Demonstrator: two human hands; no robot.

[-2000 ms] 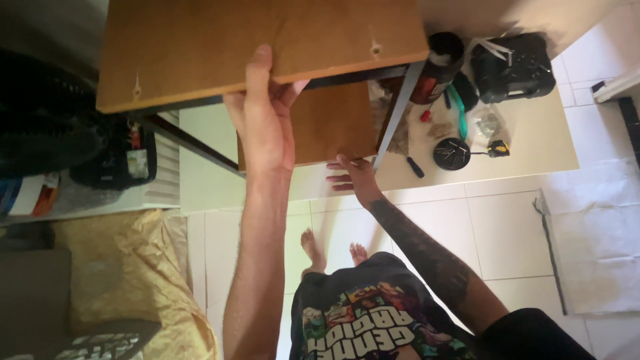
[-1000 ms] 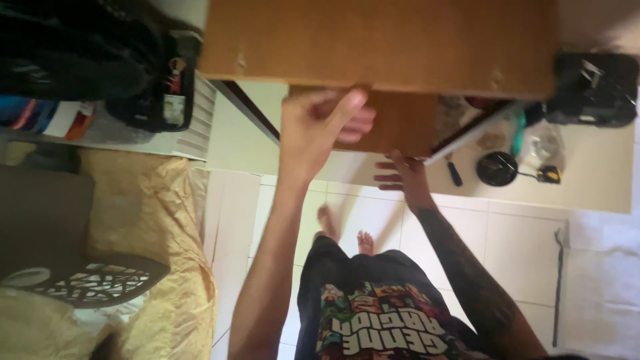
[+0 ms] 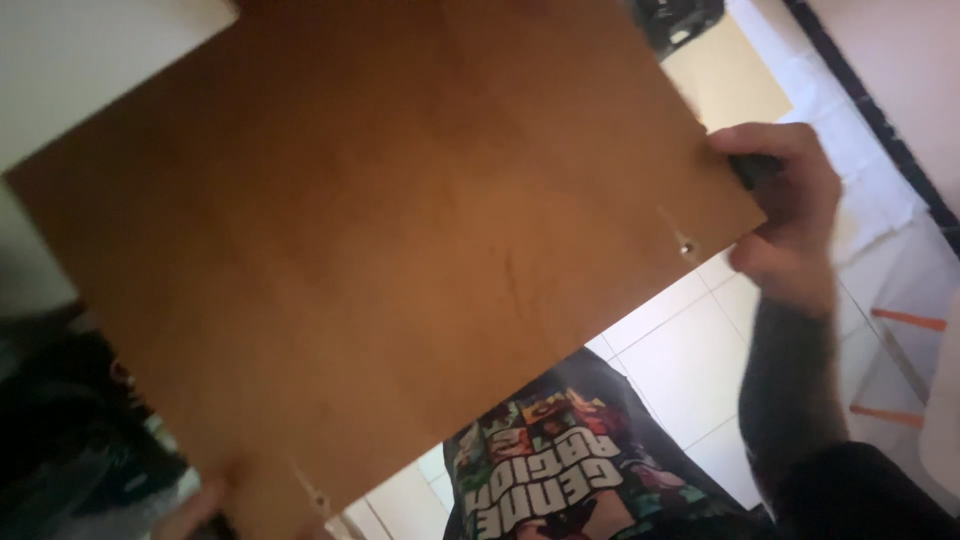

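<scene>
A brown wooden board (image 3: 420,247) fills most of the view, tilted, with a screw or hole (image 3: 687,249) near its right corner and another (image 3: 320,499) near its lower left corner. On the right, my right hand (image 3: 795,195) grips the board's edge, thumb on the top face; something dark shows between its fingers and the board. At the bottom left, my left hand (image 3: 195,517) is at the other corner, blurred and partly hidden by the board. The metal frame seen earlier under the board is mostly hidden.
A black case (image 3: 679,22) lies at the top right on a pale surface (image 3: 731,75). Dark bags (image 3: 67,435) are at the lower left. White floor tiles (image 3: 675,360) show below the board, and orange bars (image 3: 907,319) at the far right.
The board has come up and now covers most of the view at a tilt. My right hand, open near the frame before, now holds the board's right edge; my left hand is at its lower left corner.
</scene>
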